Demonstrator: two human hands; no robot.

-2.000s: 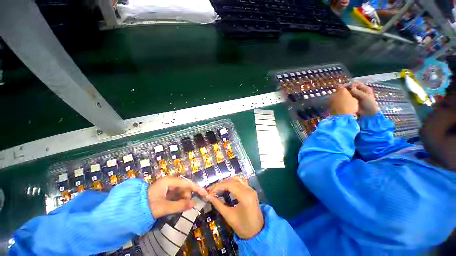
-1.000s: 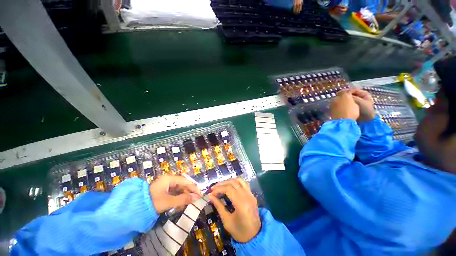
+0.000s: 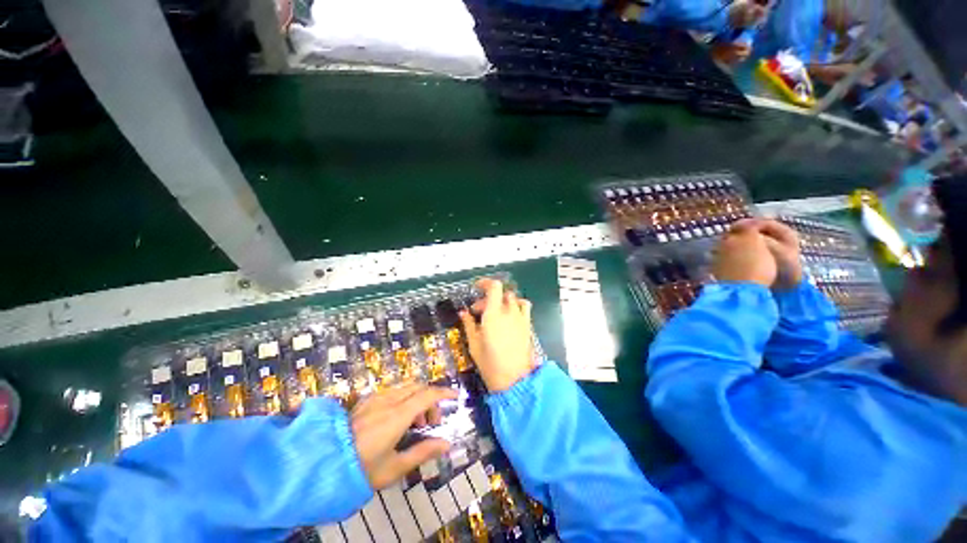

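Note:
A clear blister tray [image 3: 308, 318] lies in front of me with rows of flex cable modules [image 3: 268, 373]. Several black ends along the back row carry pale pads; two near the right are all black. My right hand [image 3: 502, 337] reaches to the tray's back right corner, fingers over the end of the row; what its fingertips touch is hidden. My left hand [image 3: 399, 426] rests over the tray's middle, palm down, fingers apart, with nothing visible in it. The pad strip [image 3: 408, 511] lies on the tray just below my left hand.
A spare pad sheet [image 3: 585, 318] lies between my tray and the neighbour's trays [image 3: 679, 212]. A person in a blue smock [image 3: 785, 392] sits at right. A grey metal upright [image 3: 180, 149] stands at left. Black trays [image 3: 594, 53] and a white bag [image 3: 392, 34] are at the back.
My hands have parted: the right moved up to the tray's back right corner, the left moved slightly down and right. The pad strip, raised at my fingers before, now lies lower on the tray.

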